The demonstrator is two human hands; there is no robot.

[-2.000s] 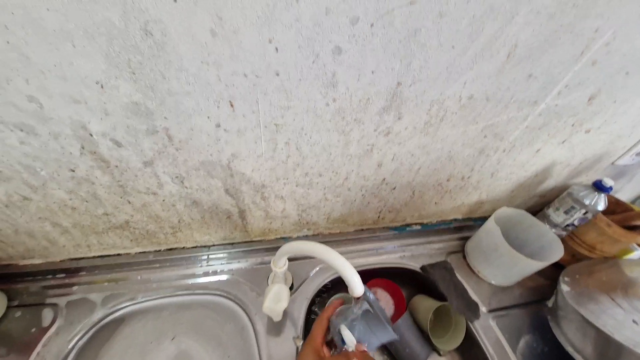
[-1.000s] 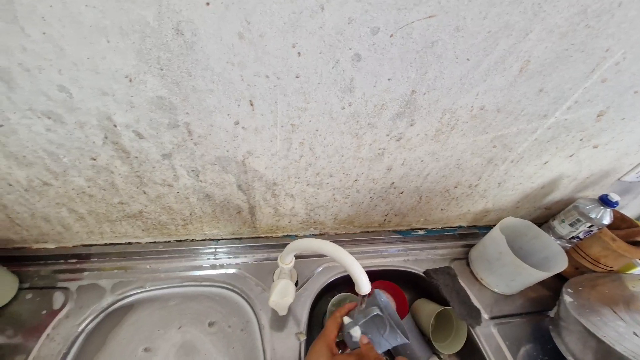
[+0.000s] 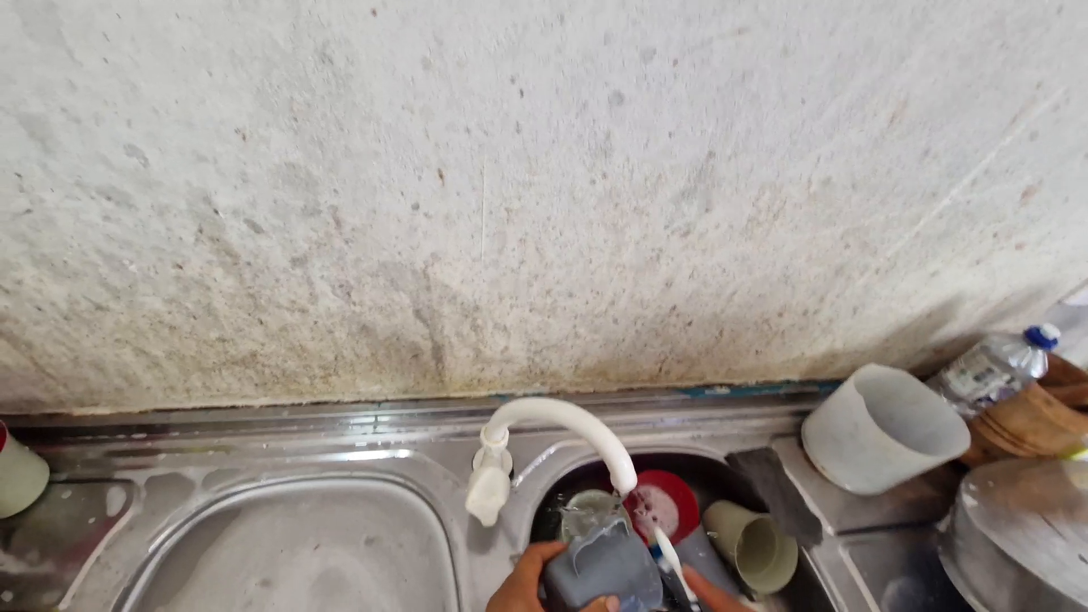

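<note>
At the bottom edge, my left hand grips a grey plastic container from its left side, over the round sink basin. Water runs from the white curved faucet onto the container. My right hand, partly cut off by the frame, holds a slim white and dark-handled brush against or close beside the container's right side. Behind them in the basin are a red cup with foamy liquid, a pale green cup lying tilted, and a round pale vessel.
A second steel basin lies to the left. A dark grey cloth drapes over the right rim. Beyond stand a white plastic tub, a clear bottle with a blue cap, a brown container and a metal pot. A cup stands far left.
The grey container has turned in my left hand and shows its side more. My right hand with the brush now shows to the right of the container.
</note>
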